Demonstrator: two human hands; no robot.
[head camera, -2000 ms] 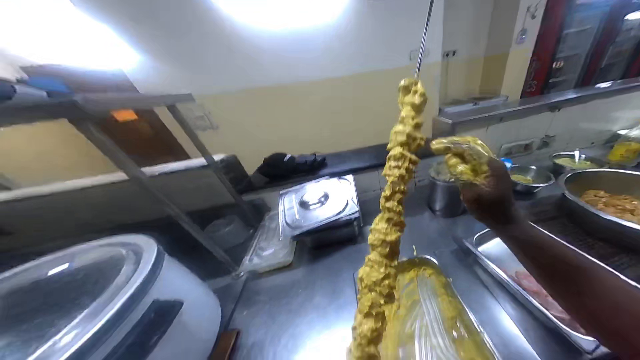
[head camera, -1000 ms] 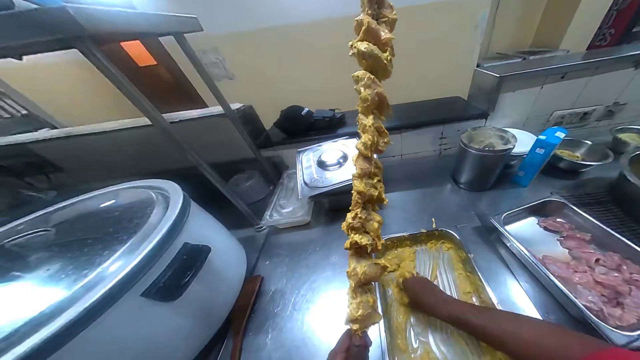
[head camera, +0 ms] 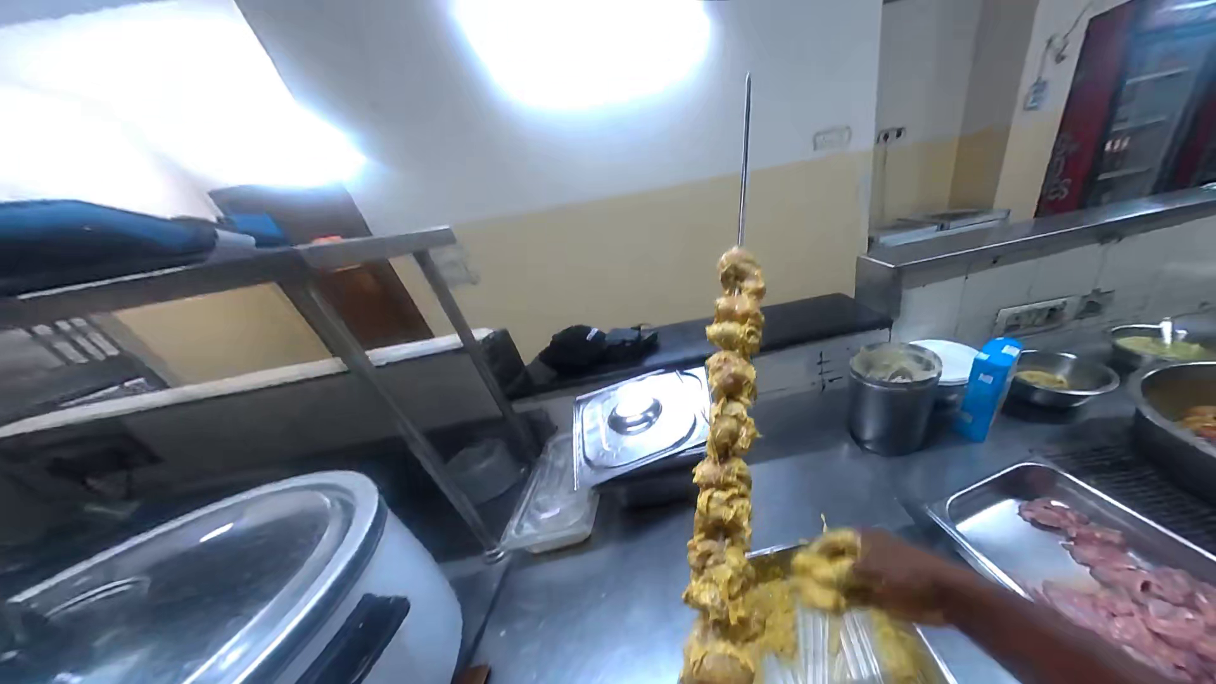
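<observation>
A long metal skewer (head camera: 744,161) stands nearly upright, threaded with yellow-marinated meat pieces (head camera: 730,432); its pointed tip is bare at the top. The skewer's lower end is out of the frame, and my left hand does not show. My right hand (head camera: 841,570), coated in yellow marinade and blurred, is over a metal tray (head camera: 936,655) of yellow marinade, to the right of the skewer. Whether a piece of meat is in its fingers cannot be told. Several thin, pale sticks or skewers (head camera: 826,646) lie in that tray.
A metal tray (head camera: 988,541) of raw meat lies at right, near a steel canister (head camera: 891,399), a blue carton (head camera: 988,389) and metal bowls (head camera: 1064,380). Behind the skewer is a lidded steel pan (head camera: 636,418). A large white cooker (head camera: 418,589) and a metal shelf (head camera: 380,252) occupy the left.
My right hand has risen from the marinade tray, where it was a second ago. My left hand, then at the skewer's lower end, has left the view. The view has tilted up.
</observation>
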